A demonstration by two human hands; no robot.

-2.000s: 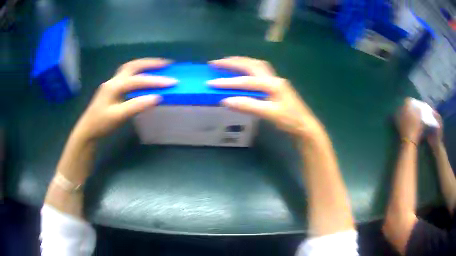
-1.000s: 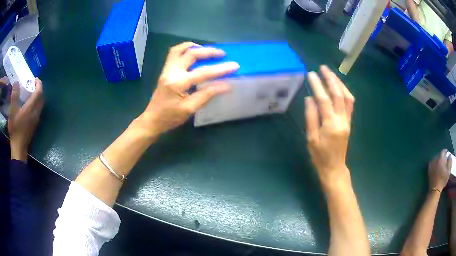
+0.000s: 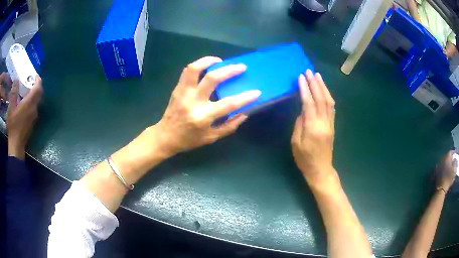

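Observation:
A closed retail carton is in front of me over the dark-green table, its blue top turned up towards me and slightly blurred. My left hand grips its left end, fingers spread over the blue top and the thumb at the near edge. My right hand is at the right end, fingers together and straight, the fingertips at or against the carton's end; firm contact cannot be told. The carton's underside is hidden.
Another closed blue carton stands at the far left. A neighbour's hands at the left edge hold a white device. A dark bowl and a pale upright divider are at the far side. Blue cartons and another person's hand are at right.
Since a second ago the carton has turned and tipped, so its white long side no longer shows. My right hand has moved in to its right end. My left hand keeps its hold.

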